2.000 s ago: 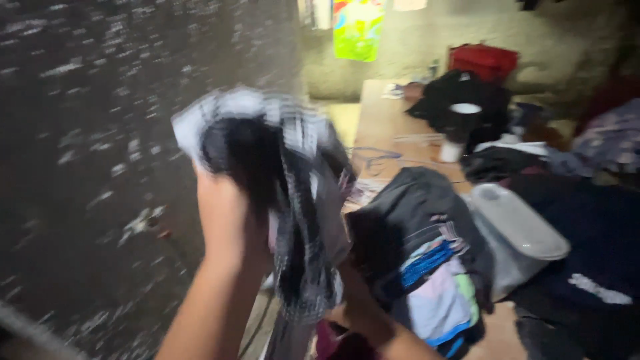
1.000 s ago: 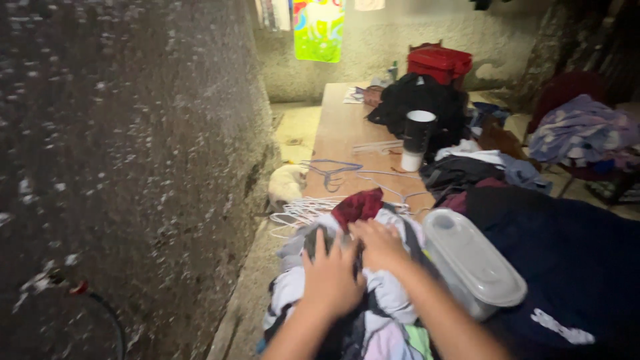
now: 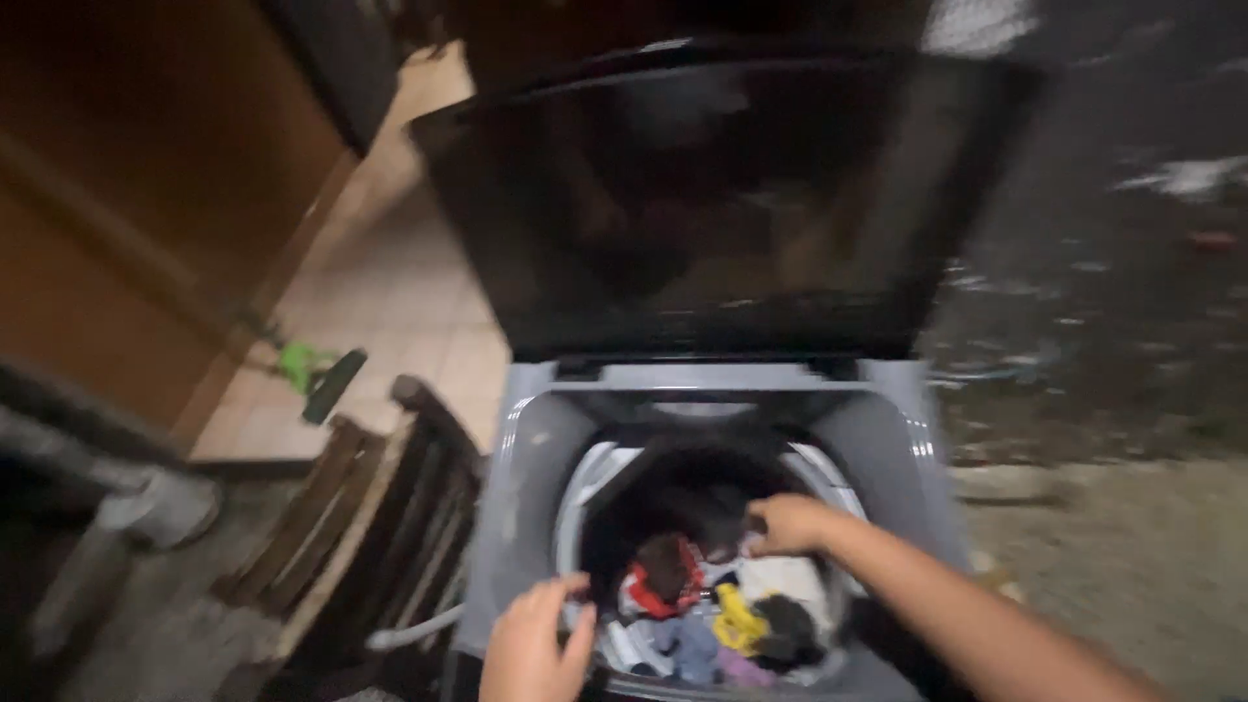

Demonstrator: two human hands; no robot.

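A grey top-loading washing machine [image 3: 526, 439] stands below me with its dark lid [image 3: 702, 214] raised. Its drum holds a heap of clothes [image 3: 692, 643] in red, white, yellow, blue-grey and dark colours. At the drum's left rim is my left hand [image 3: 536, 639], fingers apart, with nothing seen in it. My right hand [image 3: 790, 525] reaches into the drum from the right, its fingertips at a pale cloth at the heap's upper right; blur hides whether they grip it.
Left of the machine are a slatted wooden piece [image 3: 341, 526], a grey pipe [image 3: 156, 502] and a pale hose end [image 3: 390, 639]. A green and dark brush head [image 3: 331, 385] lies on the tiled floor [image 3: 390, 283]. A rough dark wall [image 3: 1102, 263] rises at the right.
The view has swung from the table with clothes to the washing machine. Both hands were on a clothes pile one second ago; now they are at the drum.
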